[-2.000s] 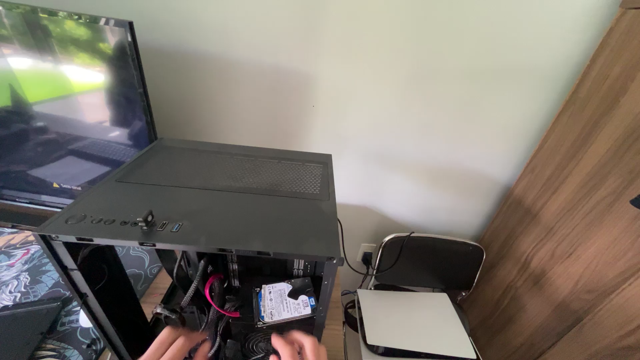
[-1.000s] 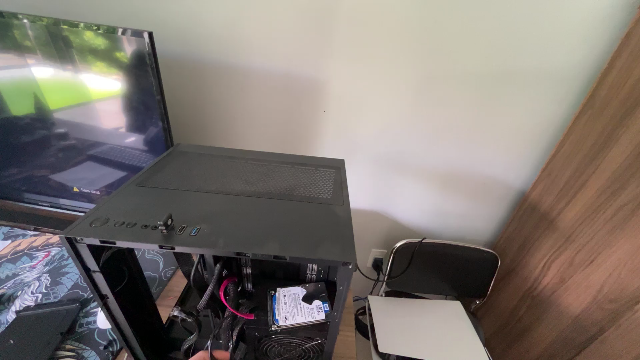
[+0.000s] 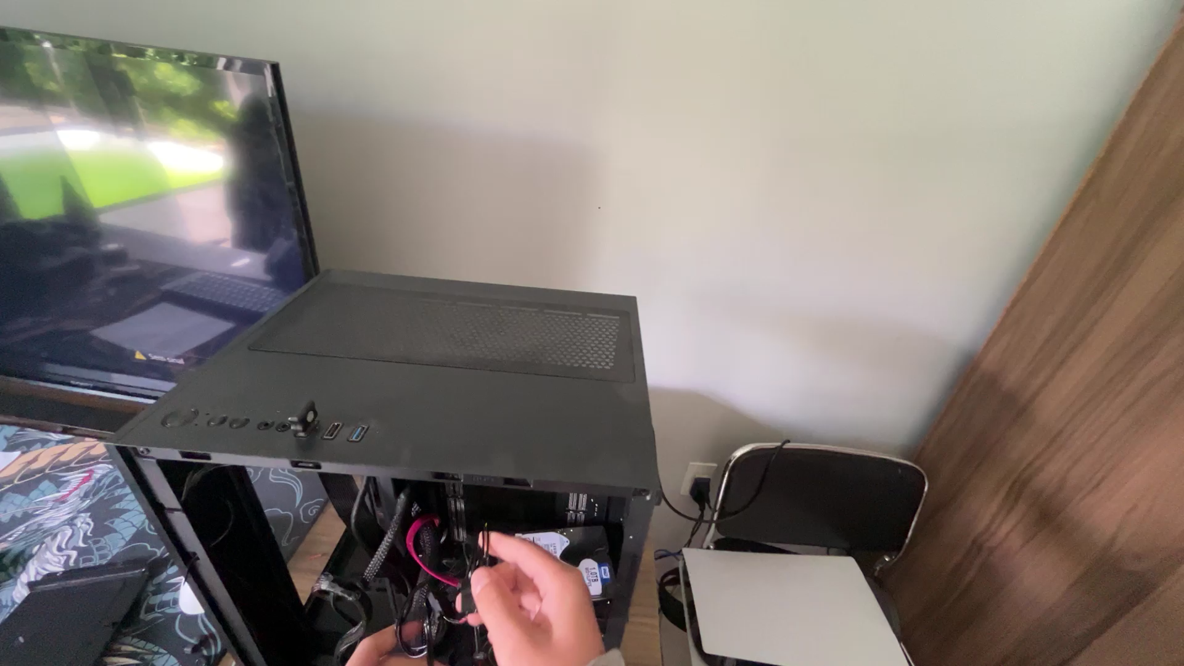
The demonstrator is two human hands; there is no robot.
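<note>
A black computer case [image 3: 444, 407] stands with its side panel off, cables and a hard disk drive [image 3: 592, 564] showing inside. My right hand [image 3: 541, 606] pinches thin black cables [image 3: 476, 564] between thumb and forefinger, in front of the drive. Low at the frame's bottom edge, my left hand [image 3: 393, 647] is partly cut off beside the bundled black cables; its grip cannot be made out. A red cable [image 3: 418, 555] curves through the case to the left of my right hand.
A monitor [image 3: 139, 222] stands behind the case at left. Below it lie a patterned mat [image 3: 277, 504] and a dark flat object [image 3: 69, 601]. At right are a black chair [image 3: 823, 499], a flat silver-white object [image 3: 795, 601], a wall socket [image 3: 698, 478] and a wooden panel [image 3: 1064, 416].
My right hand has risen into view in front of the drive, holding thin cables. One second ago only fingertips showed at the bottom edge.
</note>
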